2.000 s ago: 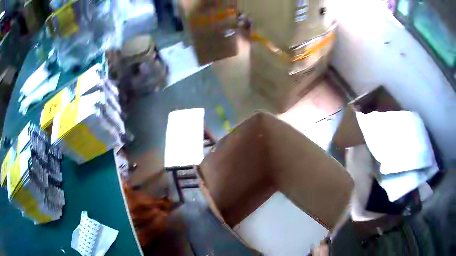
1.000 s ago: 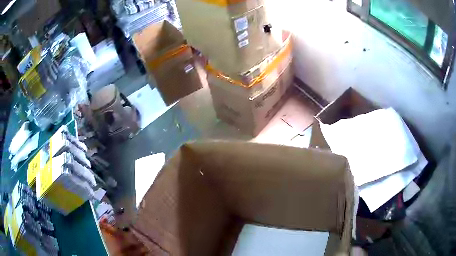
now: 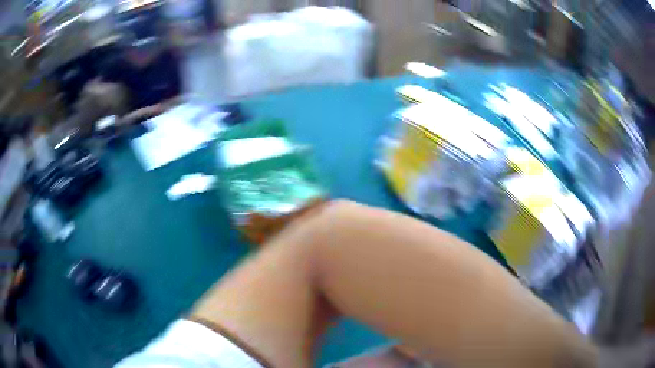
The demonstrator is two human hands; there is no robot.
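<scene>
A large brown carton (image 3: 416, 266) fills the lower middle, strongly blurred, its bent walls standing in front of the green-topped table (image 3: 165, 244). A white sheet or panel (image 3: 190, 348) shows beside its brown edge at the bottom left. A small pinkish patch at the bottom edge, right of centre, may be part of my right hand, but it is too blurred and cut off to tell. My left hand is not in view.
A green-lined parts box (image 3: 269, 183) lies just beyond the carton. Yellow-and-white box stacks (image 3: 431, 162) stand right. White papers (image 3: 179, 136) and dark rounded objects (image 3: 104, 284) lie left. A person's arm (image 3: 147, 111) reaches in at the upper left.
The view has swung left from the wall and stacked cartons to the table. The carton is still in the foreground, now in front of the table; its inside floor no longer shows clearly.
</scene>
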